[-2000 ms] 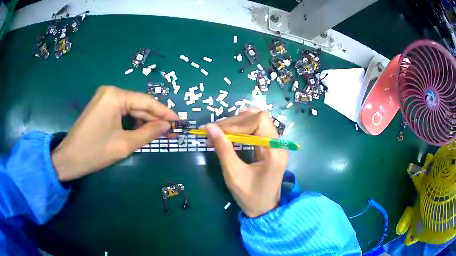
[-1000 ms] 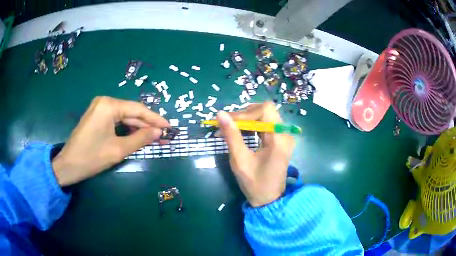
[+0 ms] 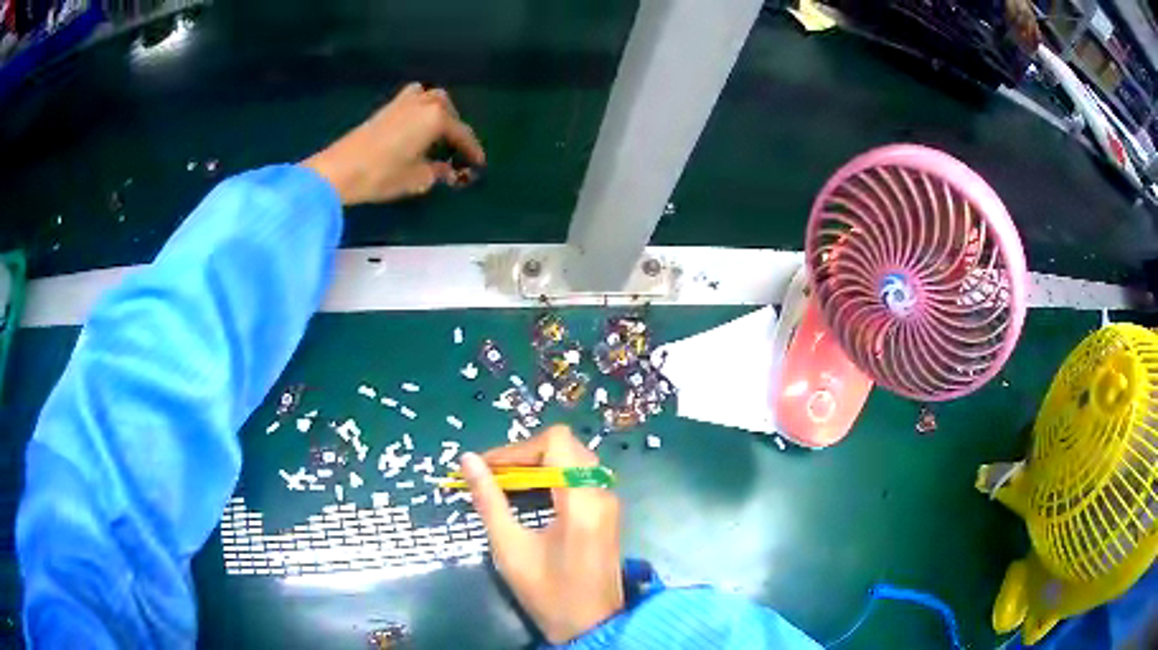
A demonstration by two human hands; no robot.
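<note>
My left hand (image 3: 404, 146) is stretched out past the white rail, over the dark green conveyor belt. Its fingers are closed on a small circuit board (image 3: 462, 174), mostly hidden by the fingertips. My right hand (image 3: 552, 540) holds a yellow pencil-like tool with a green end (image 3: 533, 477), its tip pointing left over loose white pieces (image 3: 396, 457). Tight rows of white adhesive pieces (image 3: 318, 543) lie on the green mat below them. A single board (image 3: 387, 636) lies near the bottom edge.
A white rail (image 3: 419, 274) with a grey-white post (image 3: 660, 127) crosses beyond the mat. A board pile (image 3: 626, 362) lies near the post. White paper (image 3: 730, 371), a pink fan (image 3: 914, 273), a yellow fan (image 3: 1098, 451) and a blue cord (image 3: 908, 594) are at right.
My left hand has moved from the white rows, away from me over the rail to the belt, with the board. My right hand still holds the tool. The view has shifted forward.
</note>
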